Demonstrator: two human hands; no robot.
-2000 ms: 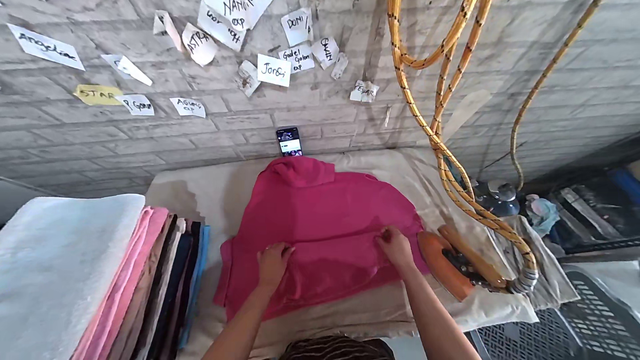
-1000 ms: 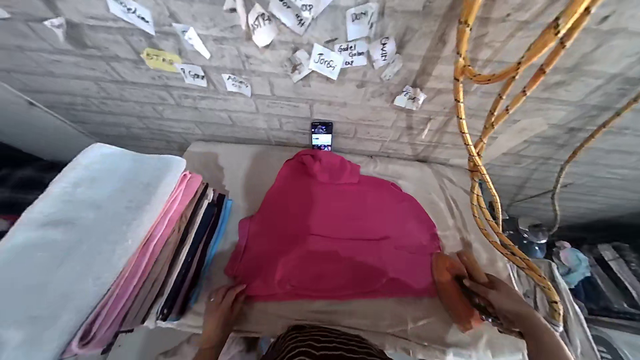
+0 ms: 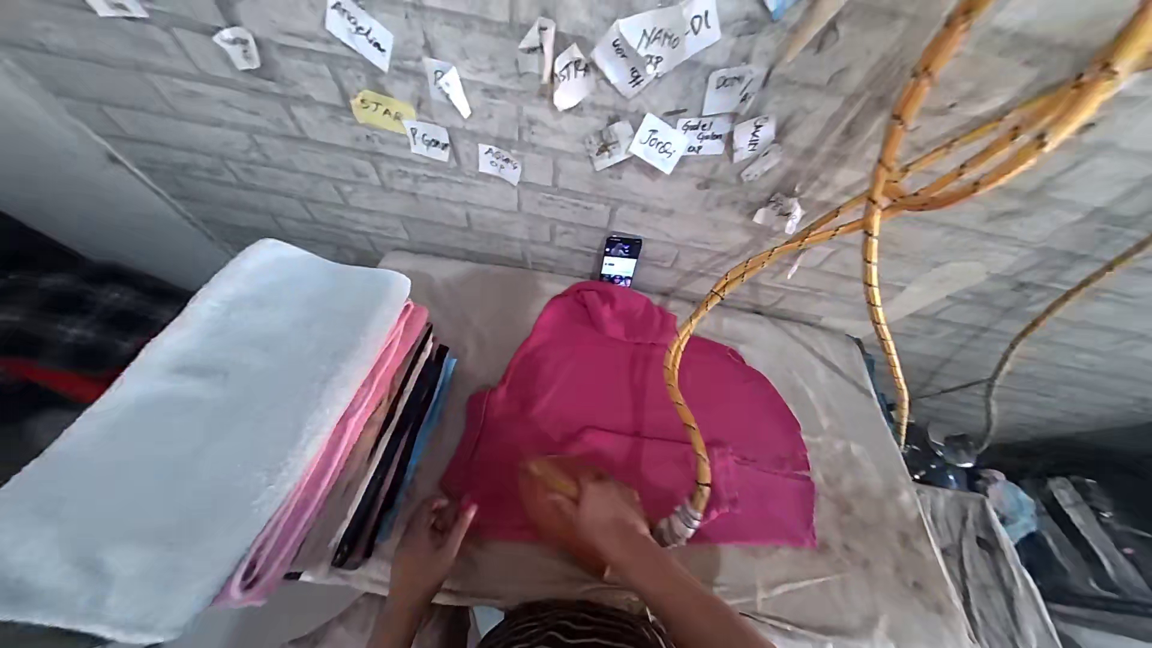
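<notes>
A magenta hooded sweatshirt (image 3: 648, 396) lies spread on a beige cloth-covered ironing surface (image 3: 810, 576), its hood toward the wall. My right hand (image 3: 607, 513) grips the handle of an orange-brown clothes iron (image 3: 549, 513), which rests on the garment's lower left part. A yellow-orange cord (image 3: 688, 405) with dark flecks runs from the iron's rear up over the sweatshirt. My left hand (image 3: 435, 540) is at the garment's lower left corner, fingers partly curled and apart, with nothing seen in it. The iron's soleplate is hidden.
On the left stands a tall stack of folded fabrics (image 3: 225, 423), white on top. A smartphone (image 3: 621, 260) leans against the brick-patterned wall (image 3: 558, 207), where paper notes hang. Cord loops (image 3: 873, 216) hang at the right, above a dark crate (image 3: 1080, 540) holding items.
The iron, grasped by my right hand at the right edge one second ago, is now on the sweatshirt's lower left. Two seconds ago both hands were on the garment. The view has shifted.
</notes>
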